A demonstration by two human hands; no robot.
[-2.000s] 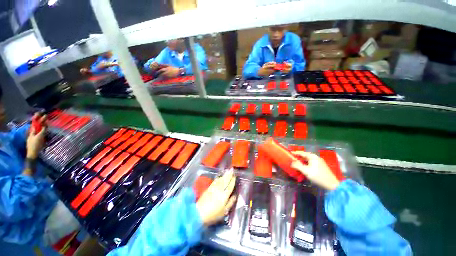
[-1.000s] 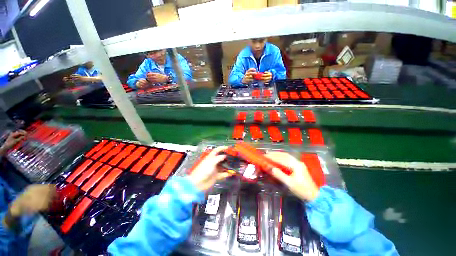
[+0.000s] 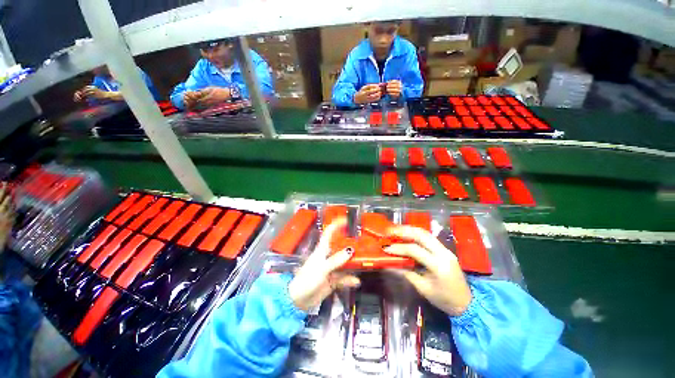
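My left hand (image 3: 323,267) and my right hand (image 3: 433,269) hold one red-covered phone (image 3: 377,255) between them, level above the clear tray (image 3: 511,255). Its red back faces up; the fingers hide its ends. In the tray's far row lie red pieces, among them one at the left end (image 3: 294,232) and one at the right end (image 3: 471,244). In the near row lie black phones with white labels, one in the middle (image 3: 368,328) and one to its right (image 3: 437,343). My hands and sleeves hide part of the tray.
The black tray (image 3: 189,284) with rows of red back covers (image 3: 92,314) stands at left. Stacked clear trays (image 3: 70,210) are at far left, beside another worker's sleeve. A filled tray (image 3: 451,176) lies on the green belt (image 3: 311,177). Workers sit opposite, behind posts (image 3: 144,100) and an overhead rail.
My hands have closed around the phone; the black inside and separate cover seen a second ago now show as one red piece. The filled tray sits further right in view. The neighbour's hand has left the black tray.
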